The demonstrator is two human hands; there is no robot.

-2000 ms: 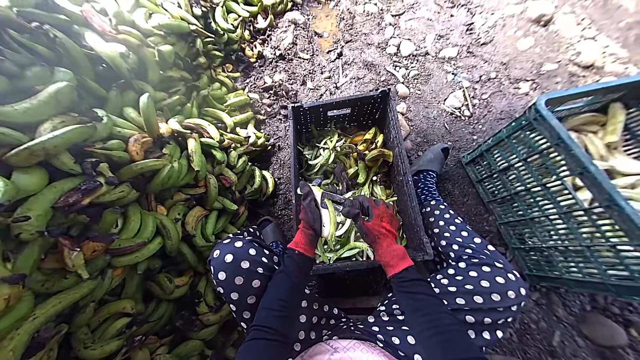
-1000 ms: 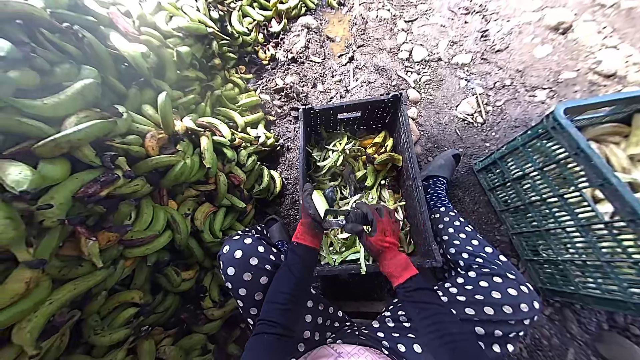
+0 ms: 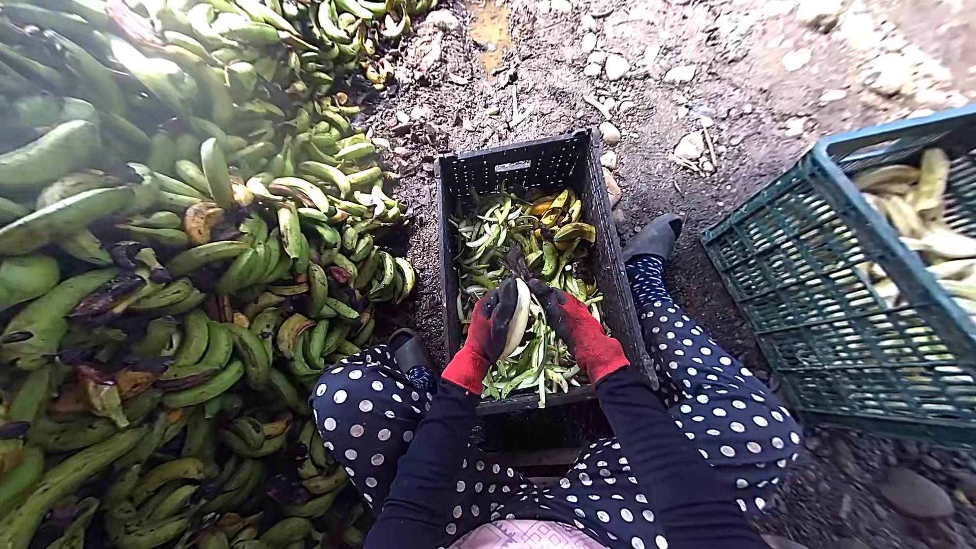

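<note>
My left hand (image 3: 488,329), in a red and black work glove, grips a pale peeled plantain (image 3: 518,319) over the black plastic crate (image 3: 639,335). Just right of the fruit is my right hand (image 3: 573,324), gloved the same way, its fingers curled near the plantain's upper end. Whatever my right fingers hold is hidden or too dark to make out. Strips of green peel (image 3: 496,229) fill the crate below both hands, with some yellow and green plantains (image 3: 566,221) at its far right part.
A large heap of green plantains (image 3: 213,343) covers the ground at left. At right stands a green plastic crate (image 3: 831,305) holding peeled plantains (image 3: 938,236). My legs lie on both sides of the black crate. Stones (image 3: 616,67) dot the muddy ground beyond.
The plantain between my hands now shows its pale flesh along its length and stands more upright. My right hand has turned, its fingers now nearer the fruit's upper end.
</note>
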